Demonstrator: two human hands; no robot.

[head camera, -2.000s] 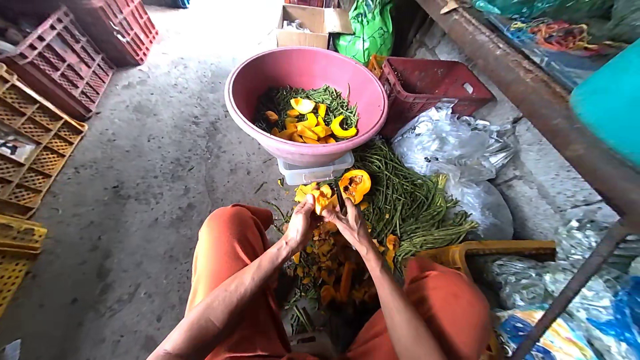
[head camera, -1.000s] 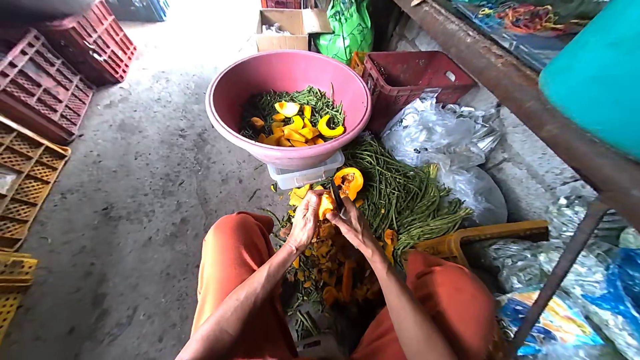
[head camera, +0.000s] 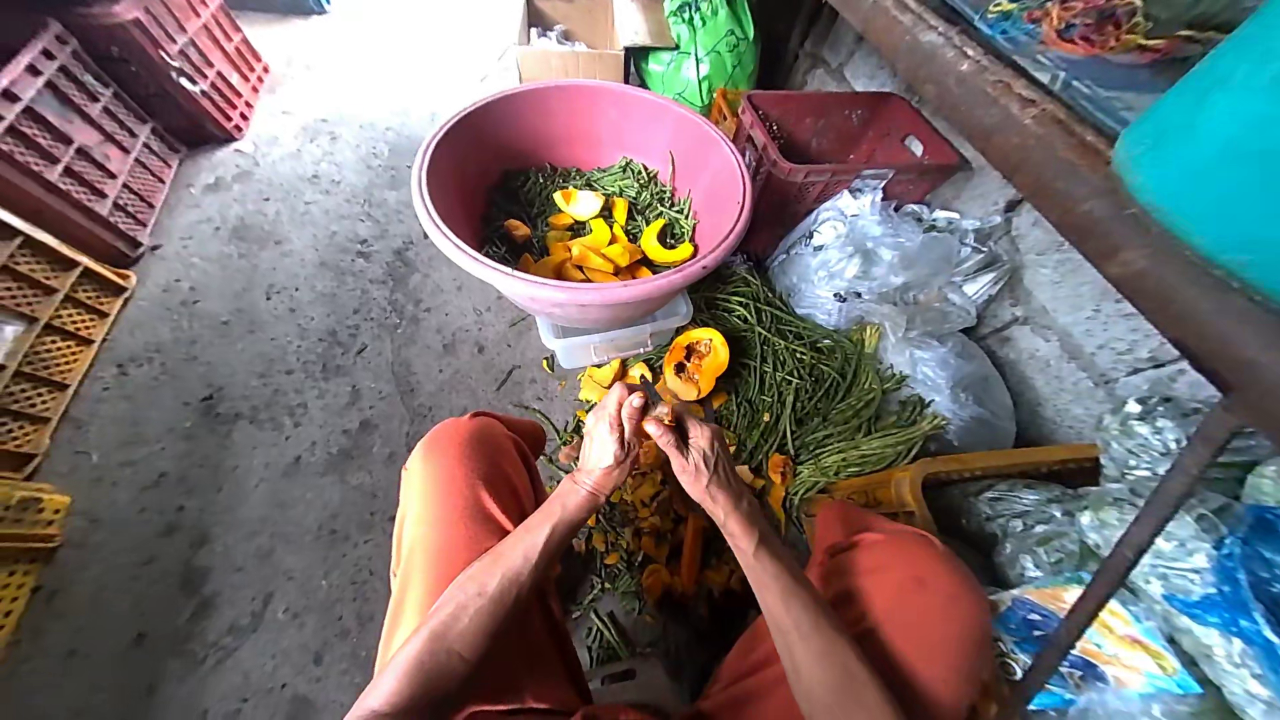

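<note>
My left hand (head camera: 612, 432) and my right hand (head camera: 692, 455) meet above the heap of scraps. Between them is a small brownish piece of squash (head camera: 660, 410), with a dark knife blade (head camera: 645, 388) beside it; the fingers hide most of both. My left hand is closed on the piece, and the knife seems to be in my right. Just beyond lies a cut squash half (head camera: 695, 364) showing its seed hollow, next to squash pieces (head camera: 600, 380). A pink basin (head camera: 583, 292) holds chopped green beans (head camera: 640, 185) and squash chunks (head camera: 600, 250).
Long green beans (head camera: 800, 380) lie to the right of the squash. Peelings (head camera: 650, 530) cover the ground between my knees. The basin rests on a clear plastic container (head camera: 615, 340). Plastic bags (head camera: 880, 260), a red crate (head camera: 850, 125) and a rusty metal beam (head camera: 1050, 170) line the right; crates (head camera: 60, 340) stand left.
The yellow piece seen at my fingers earlier no longer shows there; a small brownish piece does. My hands have stayed together in front of the squash half.
</note>
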